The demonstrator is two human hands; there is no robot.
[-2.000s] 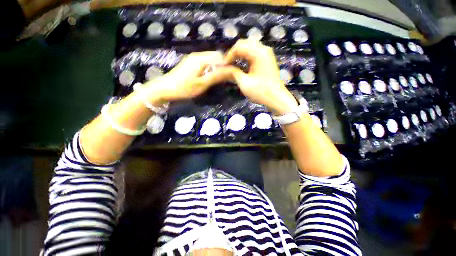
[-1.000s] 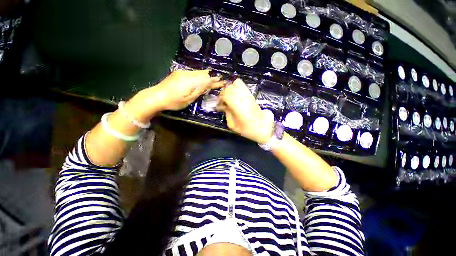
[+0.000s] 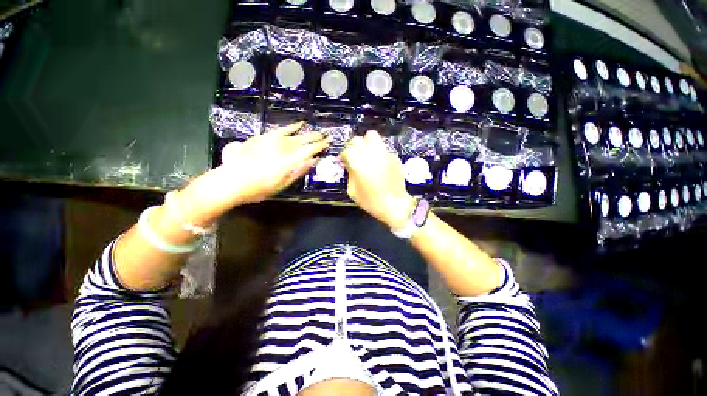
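The black parts tray [image 3: 387, 114] holds rows of pale round-faced units [image 3: 334, 83], with crinkled clear film [image 3: 333, 48] between the rows. My left hand [image 3: 267, 164] lies palm down over the front row at the tray's left, fingers extended and slightly apart; it hides units below it. My right hand [image 3: 377, 174] is just right of it at the front row, with fingers curled and fingertips near the film. Whether it pinches anything is too blurred to tell. One bright unit [image 3: 329, 170] shows between my hands.
A second black tray [image 3: 639, 166] with rows of pale discs and film lies at the right. The dark green bench top [image 3: 108, 93] shows at the left. A pale board edge [image 3: 620, 32] is at the far right. Blurred blue shapes are on the floor at lower right.
The view has turned, and the trays look straighter and sit further left than a second ago. My hands have moved from higher on the tray to its front row, and my left fingers have spread.
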